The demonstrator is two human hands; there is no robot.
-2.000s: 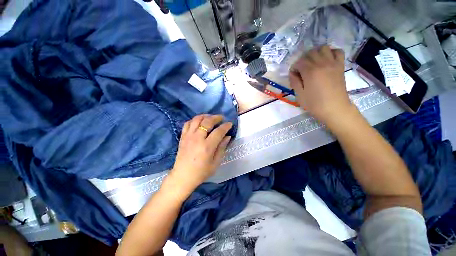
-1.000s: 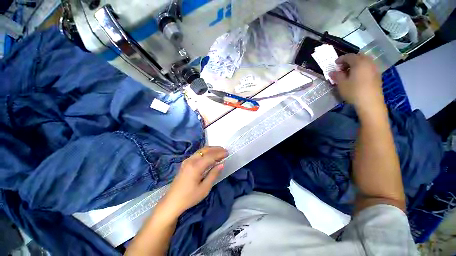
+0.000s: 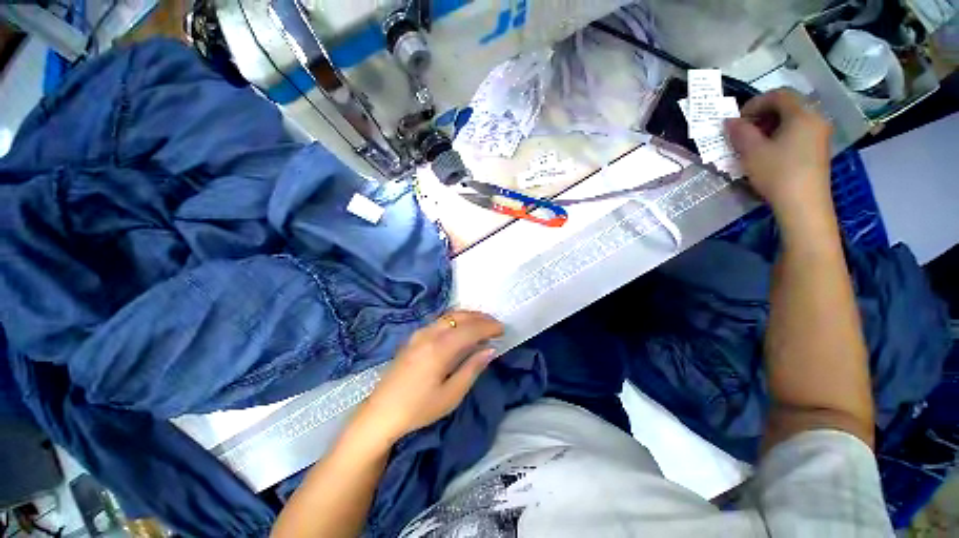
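Note:
The blue garment (image 3: 200,284) is bunched on the left of the table, one edge under the sewing machine's needle area. A small white label (image 3: 365,207) lies on it beside the needle. My right hand (image 3: 780,147) has its fingertips on a stack of printed white labels (image 3: 711,118) over the dark flat object at the right; whether they grip one is hidden. My left hand (image 3: 447,363) rests on the table's front edge by the garment, fingers slightly apart, holding nothing.
The sewing machine head (image 3: 421,53) stands above. Snips with orange and blue handles (image 3: 531,207) lie right of the needle. A pale plastic tangle (image 3: 605,89) is behind them. A ruler strip (image 3: 589,252) runs along the front edge. More blue garments (image 3: 715,336) hang below the table.
My right hand has moved from near the snips out to the label stack at the right. My left hand has come off the garment to the table's front edge. The camera view has shifted.

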